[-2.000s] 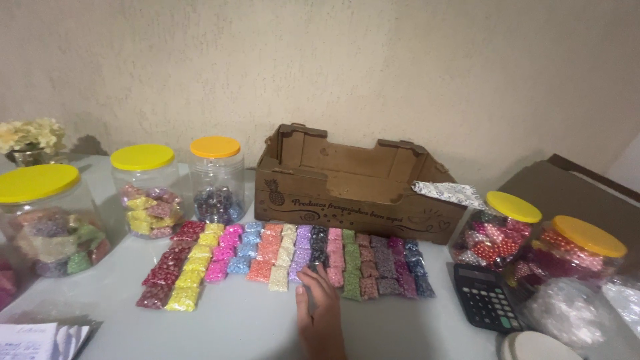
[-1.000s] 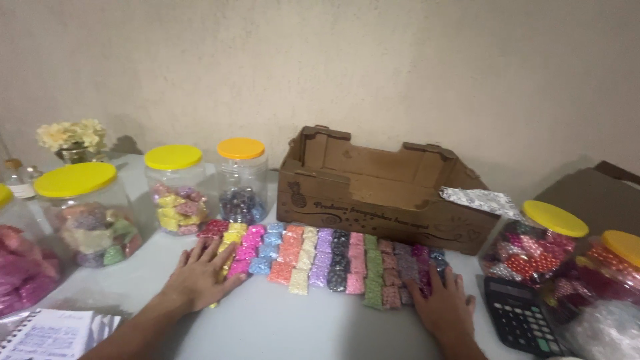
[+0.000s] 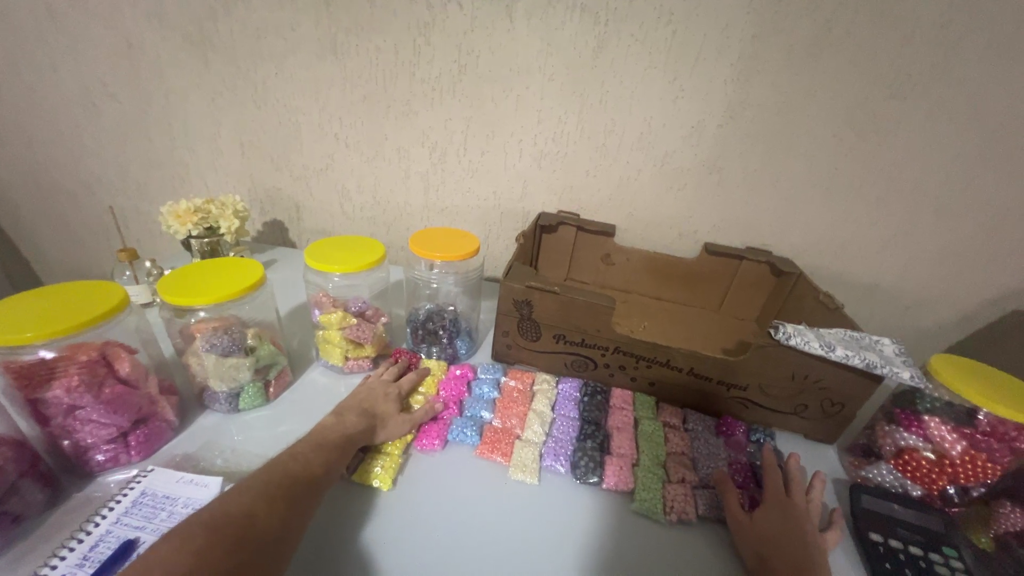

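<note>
Small clear packets of beads lie in side-by-side columns sorted by color, among them yellow packets [image 3: 382, 462], orange packets [image 3: 497, 442], black packets [image 3: 590, 436] and green packets [image 3: 649, 464]. My left hand [image 3: 386, 406] rests spread over the dark red and yellow columns at the left end and partly hides them. At the other end my right hand [image 3: 780, 508] lies with fingers apart on the magenta and dark blue packets [image 3: 762, 436]. Neither hand has plainly closed on a packet.
Behind the packets stands an open cardboard box [image 3: 688, 360] with a patterned wrapper [image 3: 848, 348] on its corner. Lidded jars [image 3: 348, 308] of packets stand at the left, another jar [image 3: 972, 432] and a calculator [image 3: 904, 520] at the right. A spiral notebook [image 3: 152, 512] with a pen lies front left.
Two seconds ago only one hand showed, near the middle columns; both hands have since come to the two ends of the rows. The view has shifted left.
</note>
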